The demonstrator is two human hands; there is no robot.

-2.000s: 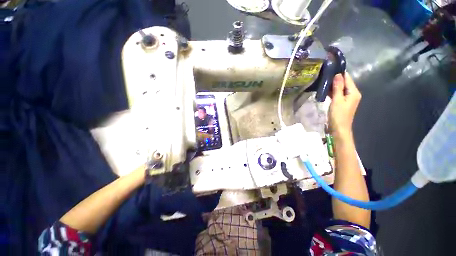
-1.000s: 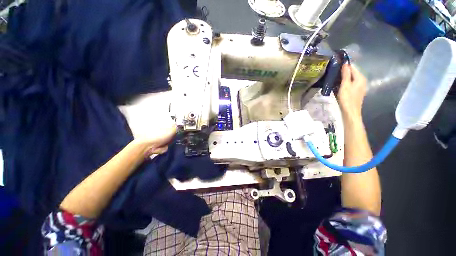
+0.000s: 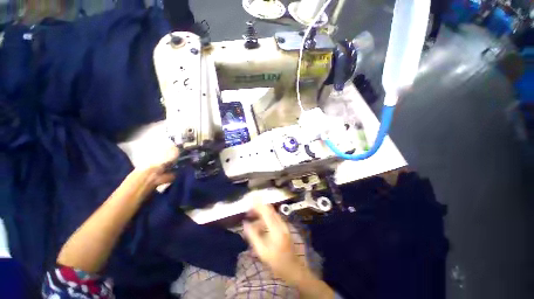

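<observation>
The cream sewing machine [image 3: 252, 70] stands in the middle on a small white table. A navy garment [image 3: 199, 187] lies under the dark needle area [image 3: 202, 160] and hangs over the table's front edge towards the lap. My left hand [image 3: 155, 164] is at the needle area's left, on the navy fabric; its fingertips are partly hidden, so its grip cannot be told. My right hand [image 3: 272, 236] is blurred, over the checked apron just right of the hanging fabric, fingers apart and apparently empty.
A large navy heap [image 3: 76, 82] fills the left. Another dark pile [image 3: 380, 233] lies lower right. The black handwheel [image 3: 344, 64] is at the machine's right end. A blue tube [image 3: 383, 131] with a translucent white holder [image 3: 404, 52] rises at right. A lit phone [image 3: 234, 124] lies behind the needle area.
My right hand has left the handwheel and come down to the front of the table by the apron. My left hand stays by the needle area. The camera view has shifted.
</observation>
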